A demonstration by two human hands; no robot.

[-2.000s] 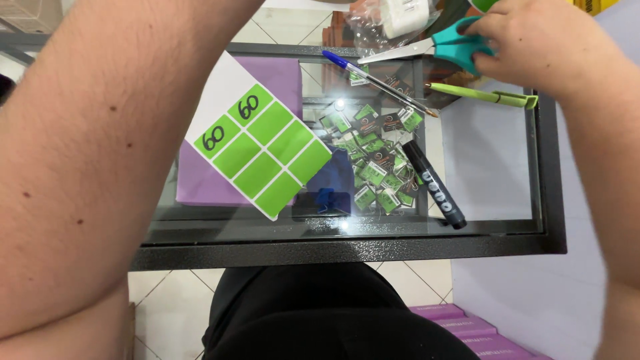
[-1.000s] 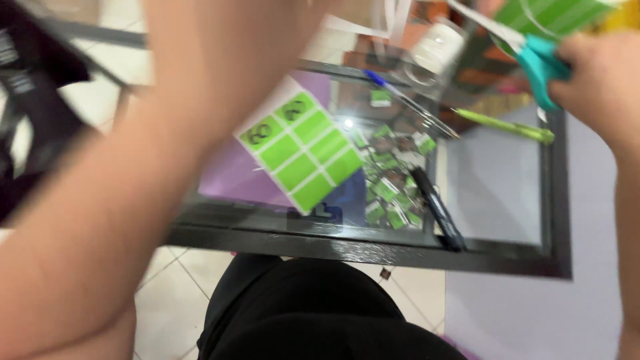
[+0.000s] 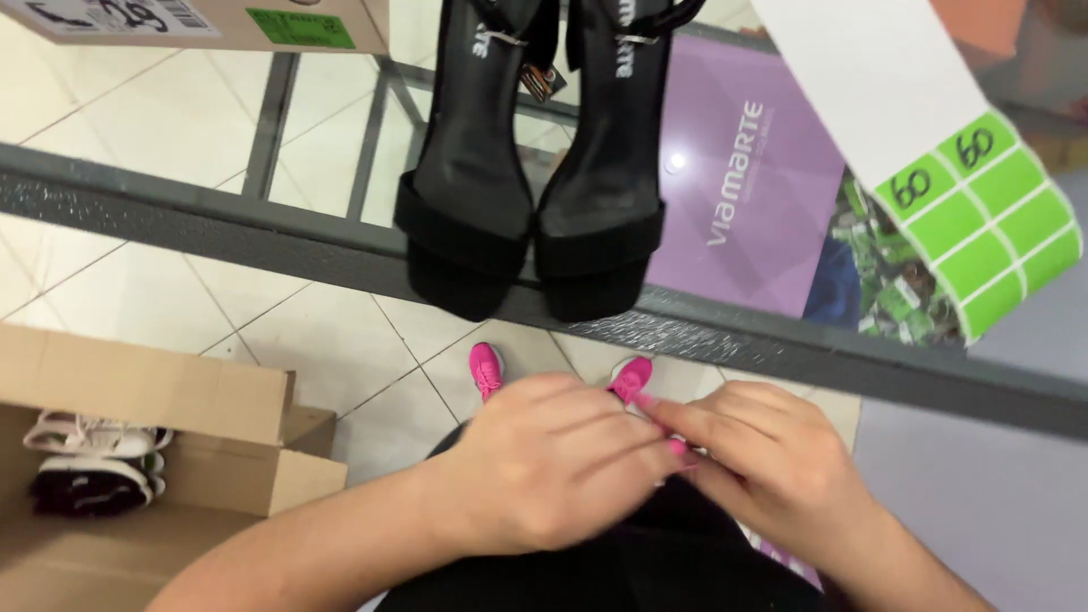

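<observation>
My left hand (image 3: pixel 552 463) and my right hand (image 3: pixel 765 450) meet at the fingertips over my lap, below the table's front edge. Something small and pale shows between the fingers; what it is cannot be told. Beyond them a pair of black open-toed sandals (image 3: pixel 595 187) lies side by side on the glass table, toes over the dark metal frame (image 3: pixel 722 340). A small tag (image 3: pixel 542 82) hangs between the sandals. To their right, a sheet of green stickers (image 3: pixel 986 221) on white backing curls over the glass, two stickers marked 60.
Beneath the glass are a purple box (image 3: pixel 748 187) and a heap of small green and black tags (image 3: pixel 897 289). A shoe box (image 3: pixel 212 25) with labels stands at the top left. An open cardboard box (image 3: pixel 204 476) with shoes (image 3: pixel 93 467) is at the lower left.
The view has swung left, bringing the sandals and boxes into sight. My right hand, earlier with the turquoise scissors, no longer holds them and is now against my left hand.
</observation>
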